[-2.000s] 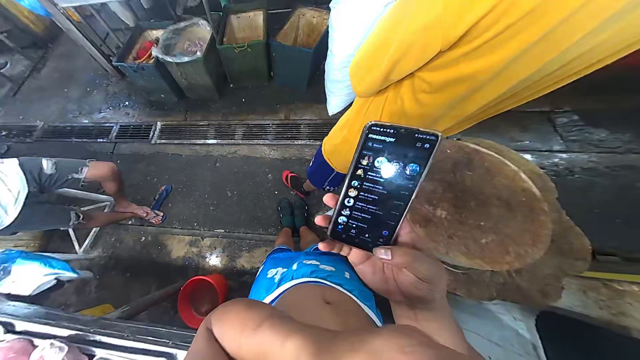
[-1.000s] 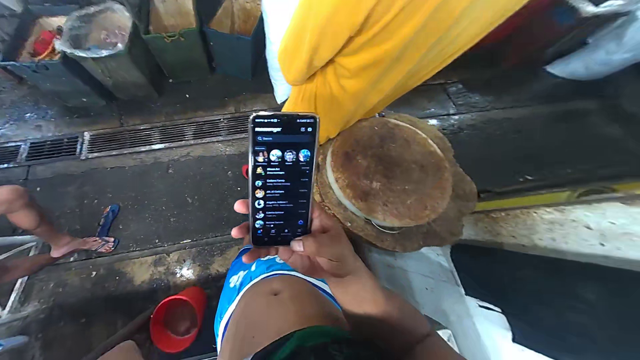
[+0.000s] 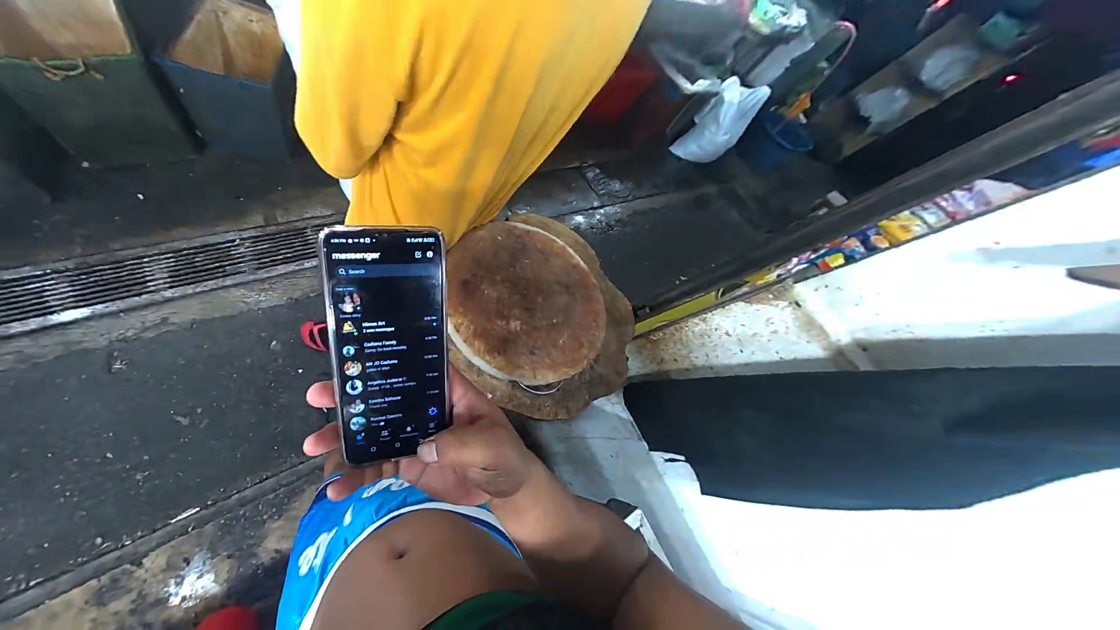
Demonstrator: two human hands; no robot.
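Note:
My right hand (image 3: 477, 451) holds a smartphone (image 3: 389, 350) upright, its lit screen facing me. The thumb lies at the screen's lower right corner, and fingertips show past the left edge. The screen shows a dark messaging list. My left hand is out of view. Beyond the phone, to its right, a round brown slab (image 3: 529, 302), which looks like a worn wooden chopping block, rests on a wider, rough-edged round piece (image 3: 617, 350). Part of the slab's left side is hidden behind the phone and my hand. Blue printed shorts (image 3: 337, 534) show below the hand.
A person in yellow cloth (image 3: 490, 96) stands just beyond the block. Green (image 3: 105, 114) and blue (image 3: 232, 114) bins stand upper left, near a floor grate (image 3: 157, 267). A white plastic bag (image 3: 722, 122) hangs upper right. A white surface (image 3: 875, 542) with a dark patch (image 3: 875, 433) fills the lower right.
The view has swung right, bringing in the white surface. My right hand still holds the phone. The list on its screen has shifted, and the row of round pictures has given way to a single picture.

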